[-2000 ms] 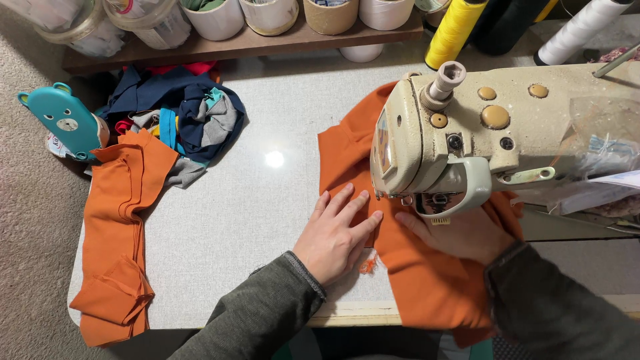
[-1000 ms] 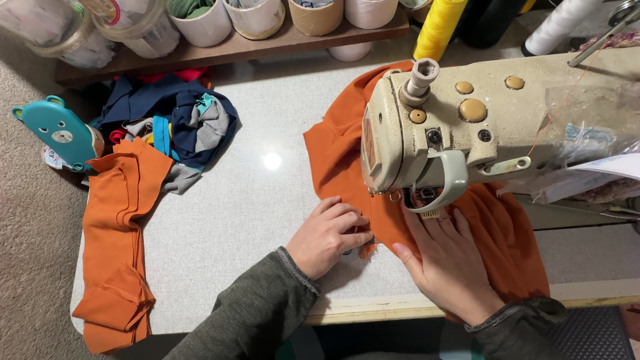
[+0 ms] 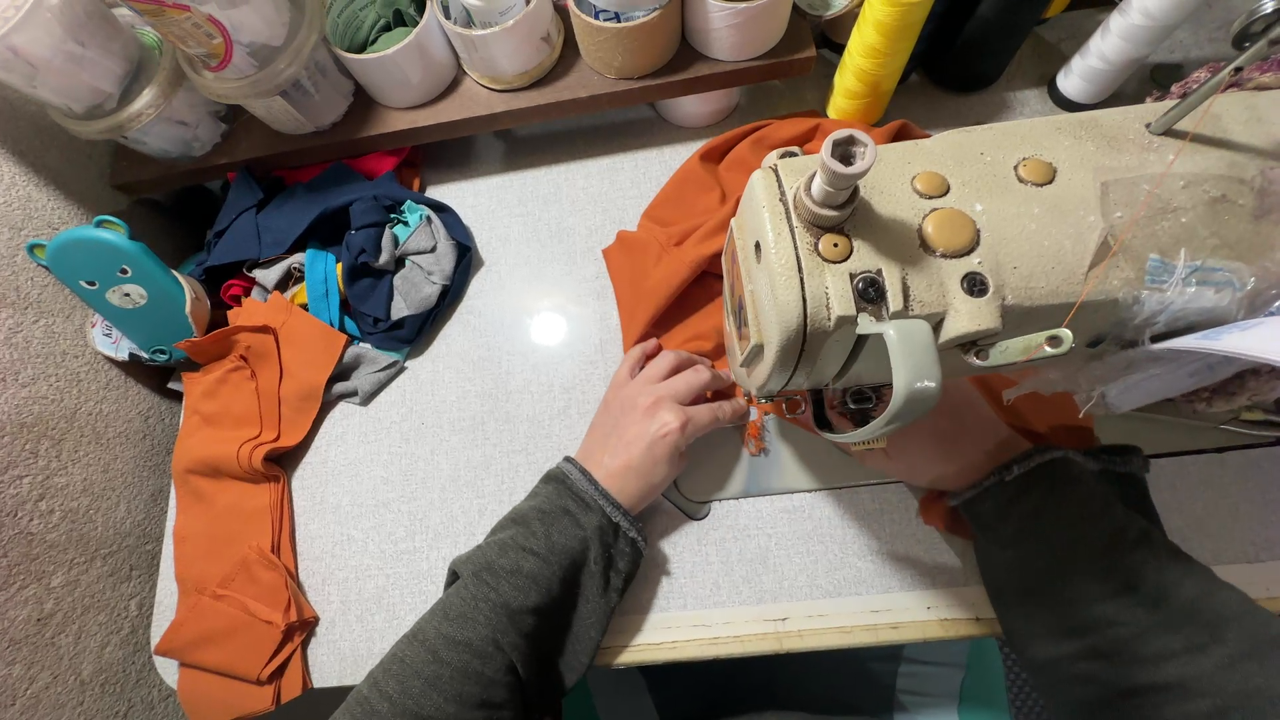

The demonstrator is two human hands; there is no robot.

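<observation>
Orange fabric (image 3: 672, 262) lies bunched behind and under the head of a beige sewing machine (image 3: 1000, 210). My left hand (image 3: 660, 415) rests on its near edge just left of the presser foot, fingertips close to the needle area. Whether those fingers pinch the cloth is not plain. Loose orange threads (image 3: 755, 434) show at the edge beside the foot. My right hand (image 3: 945, 440) is right of the needle, partly behind the grey finger lever (image 3: 915, 385), with orange cloth around it; its fingers are hidden.
At the left lies a stack of orange cut pieces (image 3: 235, 480) beside a pile of navy and grey scraps (image 3: 340, 250) and a teal bear-faced holder (image 3: 125, 290). Tubs stand on a brown shelf (image 3: 480, 110) at the back. Thread cones, one yellow (image 3: 878, 60), stand behind the machine.
The orange cloth that hung over the table's front edge has moved back, baring the metal plate. My right hand has moved in behind the lever. The view has come closer.
</observation>
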